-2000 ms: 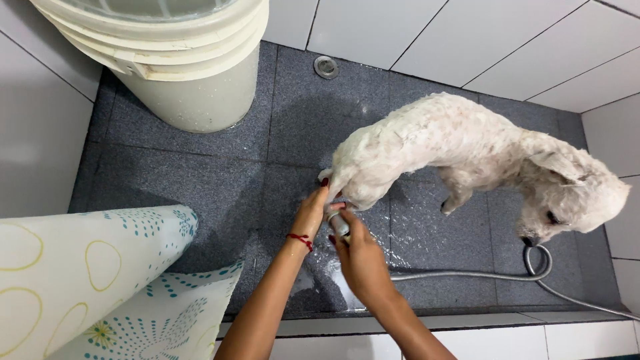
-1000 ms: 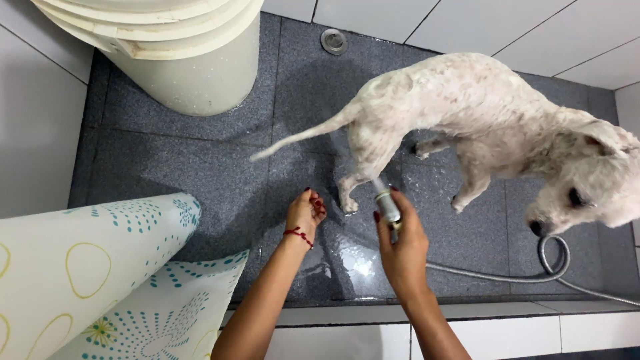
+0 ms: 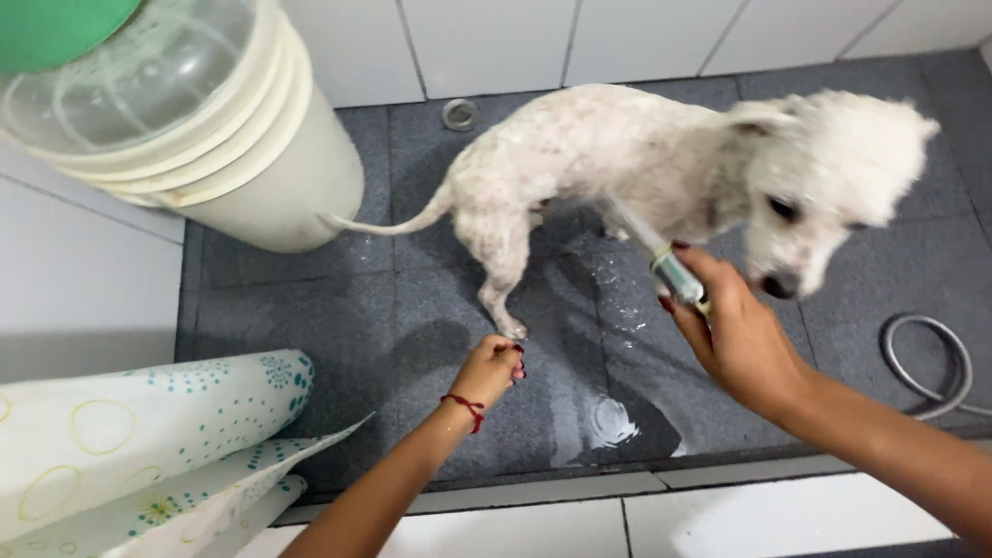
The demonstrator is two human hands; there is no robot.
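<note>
A wet white dog [image 3: 589, 147] stands on the grey tiled shower floor, its head at the right and its tail to the left. My right hand [image 3: 736, 333] grips a small spray nozzle [image 3: 677, 277], and a jet of water runs from it to the dog's belly. My left hand [image 3: 490, 368], with a red string bracelet [image 3: 467, 408] at the wrist, is loosely curled just below the dog's hind paw [image 3: 510, 327]. Whether its fingers touch the paw, I cannot tell.
A white plastic bucket [image 3: 310, 182] holding water stands at the upper left, a green item [image 3: 62, 27] over it. A patterned shower curtain [image 3: 147, 418] hangs at the lower left. A metal hose [image 3: 890, 341] loops at the right. A round drain [image 3: 459, 115] lies near the wall.
The water jet has moved from the dog's hind leg to its belly. My left hand has let go of the dog's rear since two seconds ago. The dog's tail has swung out to the left.
</note>
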